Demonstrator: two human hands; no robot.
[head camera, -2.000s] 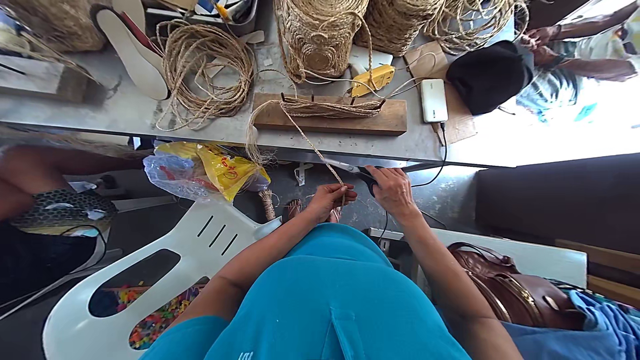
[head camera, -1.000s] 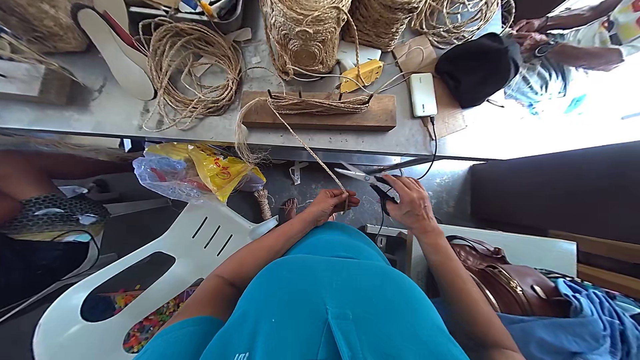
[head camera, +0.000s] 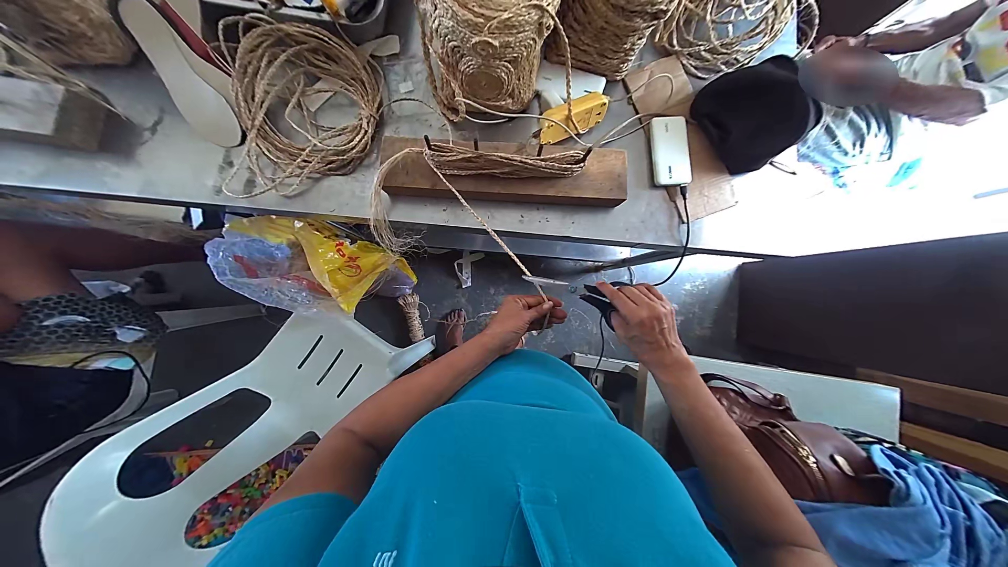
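Note:
My left hand (head camera: 526,319) pinches the lower part of a braided fiber cord (head camera: 484,224), which slopes down from a wooden block with upright nails (head camera: 504,185). A hank of fiber cord (head camera: 504,161) is wound along the nails. To the right, my right hand (head camera: 642,319) grips the black-handled scissors (head camera: 600,298); their pale blades lie near the cord just above my left hand, and whether they touch it I cannot tell. Loose fiber ends (head camera: 380,209) hang over the table edge beside the block.
The metal table (head camera: 315,197) bears a coil of rope (head camera: 303,102), woven fiber baskets (head camera: 488,59), a yellow device (head camera: 573,118), a white power bank (head camera: 671,151) and a black cap (head camera: 756,114). A white plastic chair (head camera: 315,362) stands left; a brown leather bag (head camera: 819,461) lies right.
My right hand stays on the scissors, whose blades have shifted beside the cord. My left hand keeps hold of the cord.

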